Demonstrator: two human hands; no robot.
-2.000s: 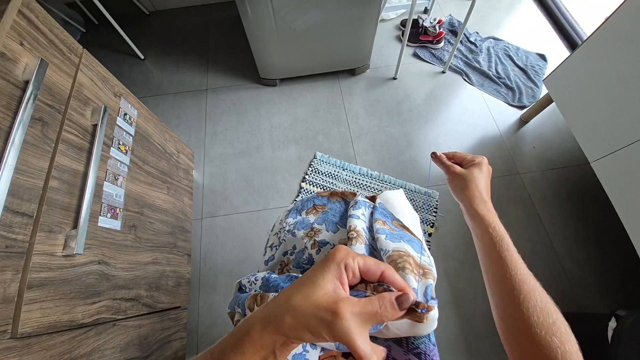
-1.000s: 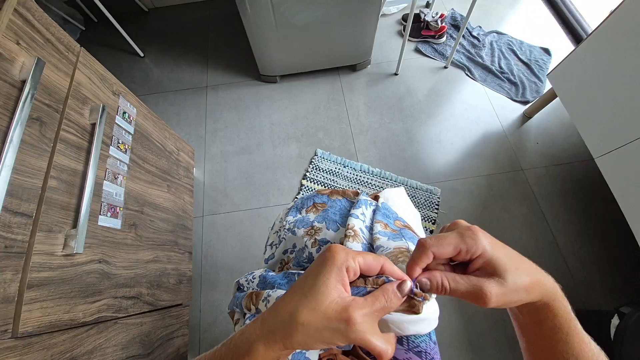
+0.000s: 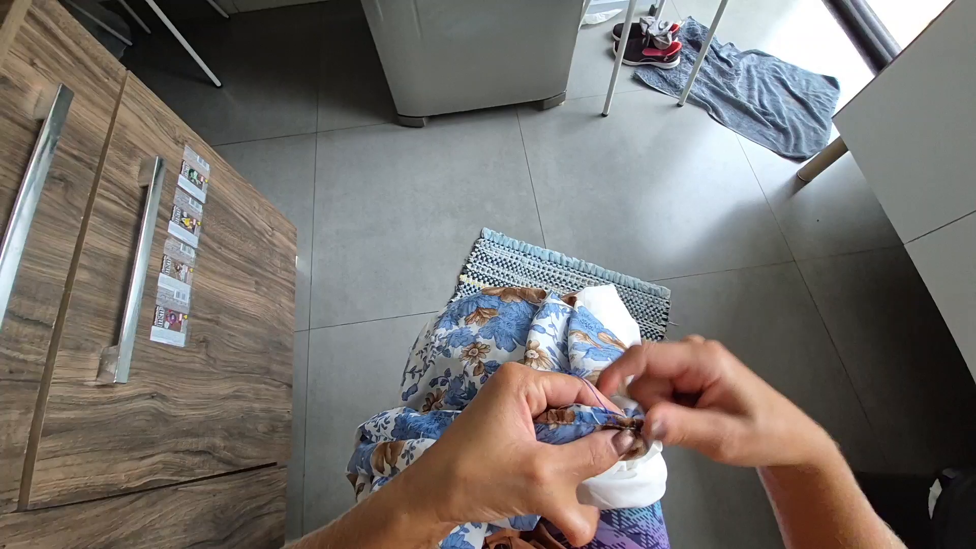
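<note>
A floral fabric (image 3: pixel 488 335) in white, blue and brown lies bunched over my lap, with a plain white part (image 3: pixel 621 484) beside it. My left hand (image 3: pixel 526 450) pinches a folded edge of this fabric between thumb and fingers. Right at that edge is my right hand (image 3: pixel 701 404), its thumb and index finger bent and close to the cloth. A thin purple thread (image 3: pixel 593 393) loops over the left index finger. Whether a needle is between the right fingertips cannot be seen. Patterned purple and blue cloth (image 3: pixel 633 526) shows below.
A woven rug (image 3: pixel 564 263) lies on the grey tiled floor. Wooden cabinet doors with a metal handle (image 3: pixel 141 271) stand at left, a white appliance (image 3: pixel 473 53) ahead. Shoes (image 3: pixel 648 46) and a grey towel (image 3: pixel 762 91) are at upper right, near white metal legs. A white cabinet (image 3: pixel 915 122) is at right.
My right hand was raised away at the right two seconds ago, then came down to the fabric edge beside my left hand. My left hand has kept its pinch on the cloth.
</note>
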